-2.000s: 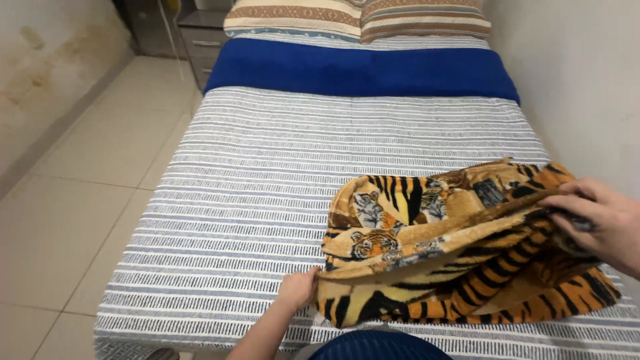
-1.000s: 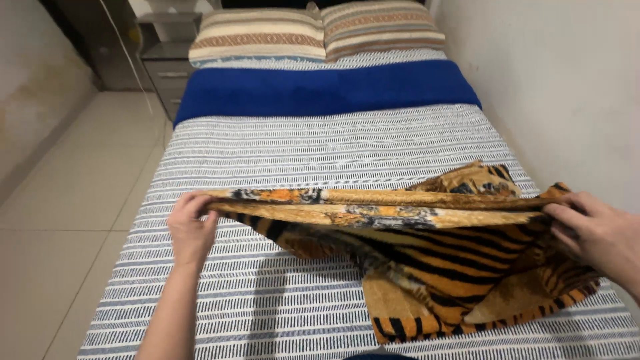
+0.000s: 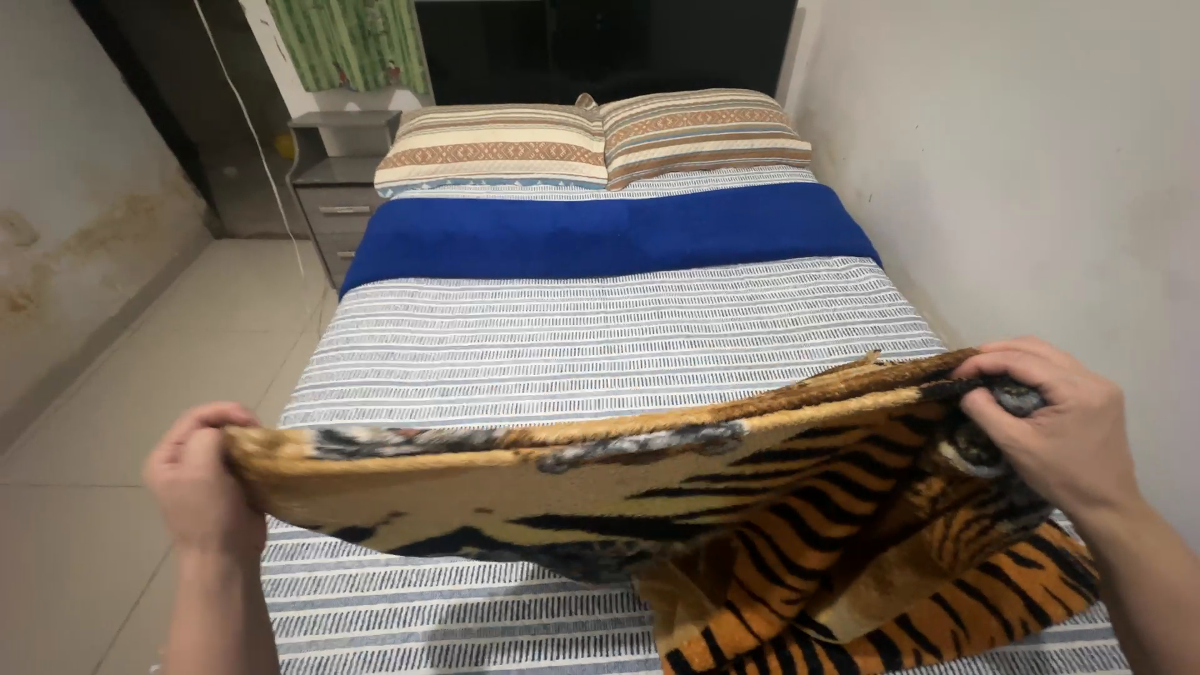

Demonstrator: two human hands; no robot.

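A tiger-print plush blanket (image 3: 797,506) in orange, tan and black is stretched between my two hands above the bed. My left hand (image 3: 208,478) grips its folded left end. At the right, my right hand (image 3: 1055,422) pinches the gathered layers near the other end. The upper edge shows stacked folds, slightly higher on the right. Its lower right part hangs down and rests on the striped bedspread (image 3: 609,328), which is white with dark and grey-blue lines.
A blue folded blanket (image 3: 609,230) crosses the bed below two striped pillows (image 3: 497,150). A grey nightstand (image 3: 342,202) stands at the far left, beside the tiled floor (image 3: 122,412). A bare wall (image 3: 1050,187) runs close along the right side.
My left hand has lifted its end of the tiger-print blanket off the bed and moved left, pulling it out wide. My right hand still holds the other end. The view has tilted up.
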